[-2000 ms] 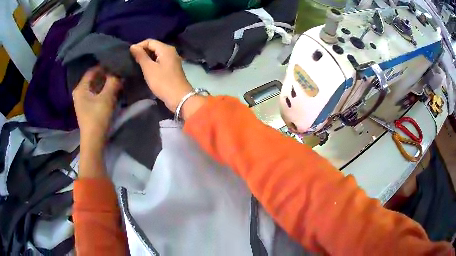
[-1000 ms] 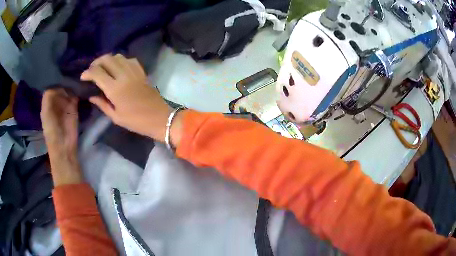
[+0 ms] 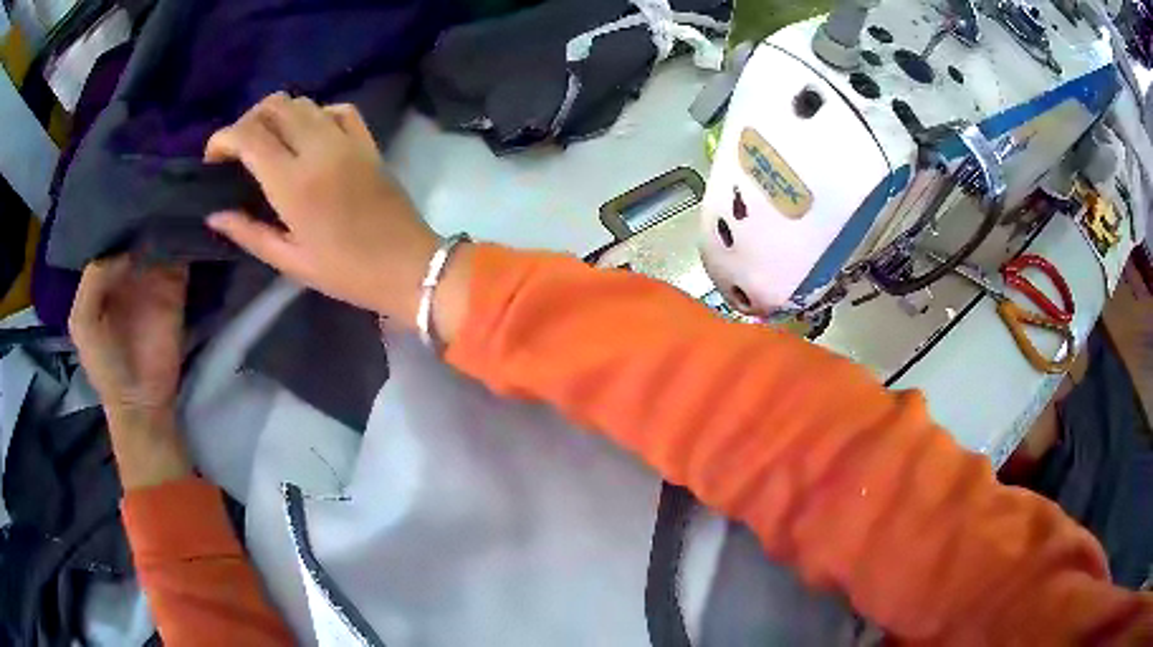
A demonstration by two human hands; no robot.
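Note:
A dark grey panel [image 3: 158, 209] lies at the upper left over dark purple cloth. My left hand [image 3: 133, 322] is at its lower edge, fingertips hidden under the cloth. My right hand [image 3: 310, 202] is over its right part, thumb and fingers around a dark fold; the fingers are parted and a firm grip is not clear. A light grey panel [image 3: 468, 506] spreads below my hands, with a dark strip [image 3: 666, 556] on its right and a dark-edged slit at its lower left. My right sleeve crosses above it.
The white sewing machine [image 3: 809, 164] stands at the right. Red- and orange-handled scissors [image 3: 1039, 316] lie beside it. A dark bundle with pale ties [image 3: 518, 76] lies behind. Grey and black cloth pieces [image 3: 51, 468] heap at the left.
Both hands have moved left from their earlier place. The dark grey cloth has shifted left and now lies more spread over the purple cloth.

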